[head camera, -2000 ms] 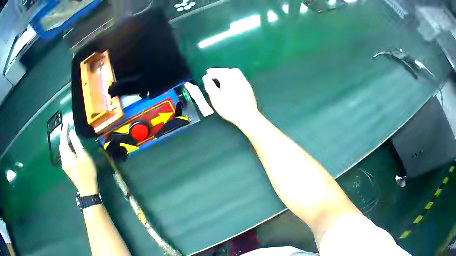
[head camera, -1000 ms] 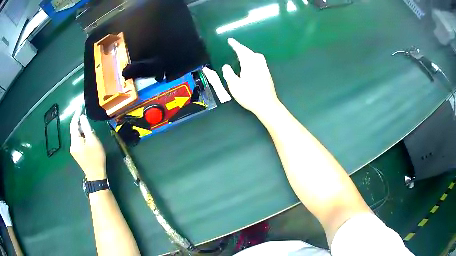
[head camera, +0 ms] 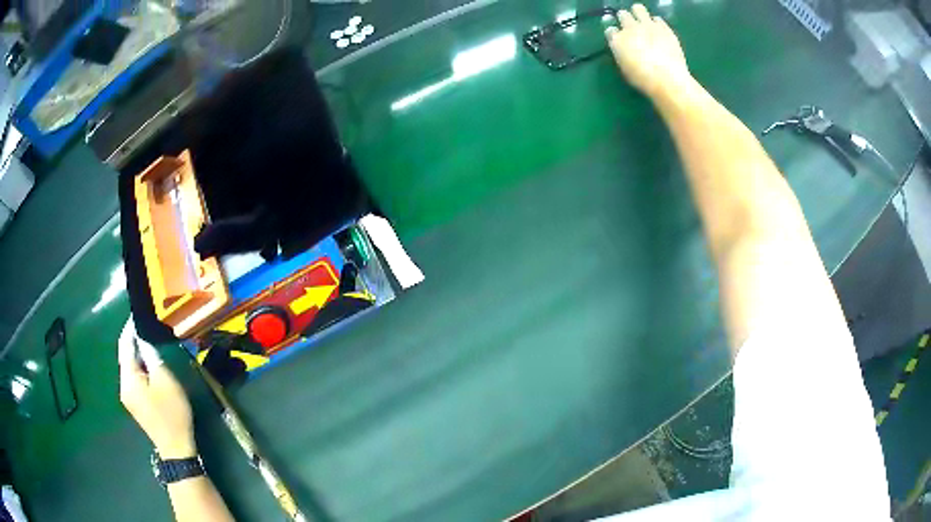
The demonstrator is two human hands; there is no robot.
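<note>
A thin black phone frame (head camera: 555,62) lies on the green worktop at the top. My right hand (head camera: 649,53) is over its right end, fingertips at the edge; whether they grip it is unclear. Another phone frame (head camera: 66,382) lies at the far left. My left hand (head camera: 156,393) is just below the left corner of the black pad (head camera: 296,133), fingers close together; a small dark spot shows between them, and I cannot tell if something is held. The orange fixture (head camera: 182,245) stands on the pad's left side, with no phone frame visible in its recess.
A blue box with a red button (head camera: 268,326) is below the fixture, with a white strip (head camera: 395,252) at its right end. A mottled cable (head camera: 250,449) runs toward me. An air gun (head camera: 822,126) lies far right. White discs (head camera: 352,34) and a blue tray (head camera: 61,114) are beyond the pad.
My right hand has moved from beside the box up and right to the far phone frame. My left hand has left the left phone frame and stays near the pad's corner. The view has shifted.
</note>
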